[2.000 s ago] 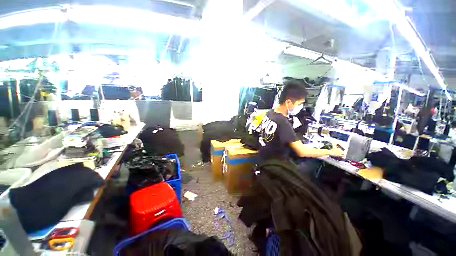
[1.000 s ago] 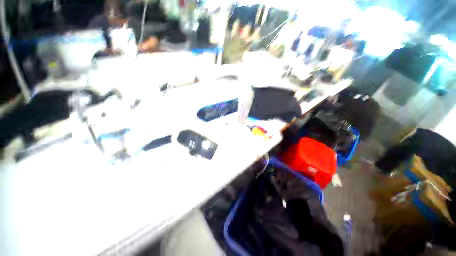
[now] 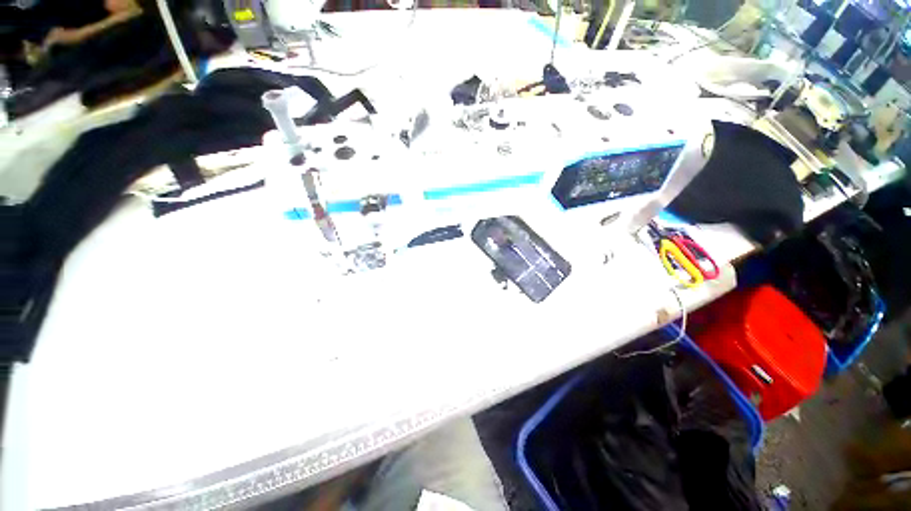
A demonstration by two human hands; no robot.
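Note:
Neither of my hands is in the picture. The white lockstitch machine (image 3: pixel 479 165) with a blue stripe stands across the table, its dark control screen (image 3: pixel 619 175) at the right end. The needle and presser foot area (image 3: pixel 368 255) is at its left end, with no cloth visible under it. A black smartphone (image 3: pixel 521 257) lies right of the needle. A long heap of black cloth (image 3: pixel 130 150) lies at the left and back left of the table.
Yellow and red-handled scissors (image 3: pixel 687 257) lie at the right table end. A tape ruler (image 3: pixel 330 454) runs along the front edge. Below right are a blue-rimmed bin (image 3: pixel 534 439) with black cloth and a red stool (image 3: pixel 767 344). Black cloth (image 3: pixel 741 185) lies beyond the screen.
The view has swung left and down, from the aisle with a seated person and boxes to the sewing table. The machine, smartphone and left cloth heap now show sharply.

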